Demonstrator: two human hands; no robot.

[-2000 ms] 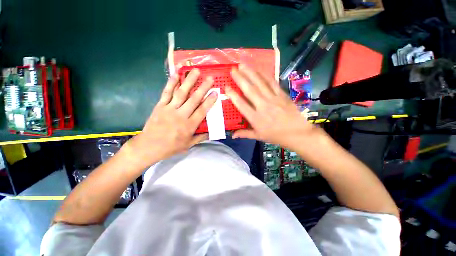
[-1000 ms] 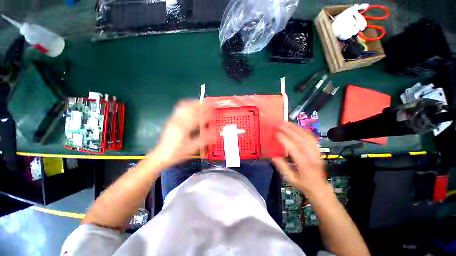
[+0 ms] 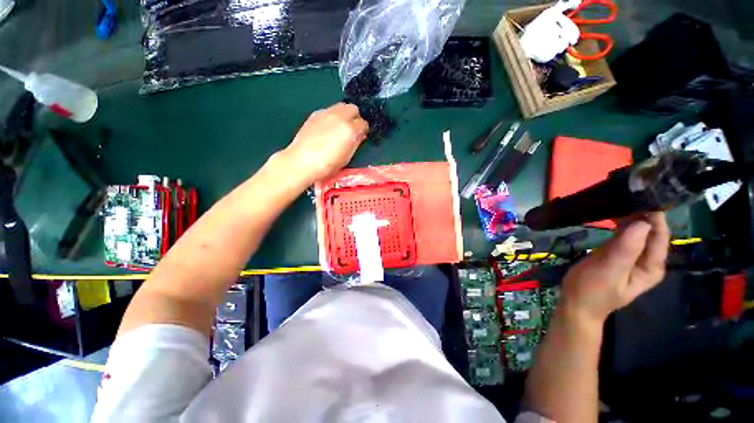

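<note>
The red perforated plate (image 3: 398, 216) lies on the red work mat (image 3: 436, 211) in front of me, with a white label strip (image 3: 369, 252) running down it past its near edge. My left hand (image 3: 335, 136) is beyond the mat, with its fingertips at the loose pile of small black parts (image 3: 379, 122); whether it pinches any is too small to tell. My right hand (image 3: 622, 263) is at the right, with curled fingers just under the electric screwdriver (image 3: 591, 198); whether it grips the tool is unclear.
A clear plastic bag (image 3: 401, 49) and a black tray (image 3: 456, 73) are behind the pile. A wooden box (image 3: 555, 97) holds scissors. Stacked boards (image 3: 136, 227) stand left. Slim tools (image 3: 496, 157) and a blue-and-pink item (image 3: 496, 213) lie right of the mat.
My left hand has moved from the plate's left side forward to the black parts. My right hand has moved right from beside the plate to the screwdriver.
</note>
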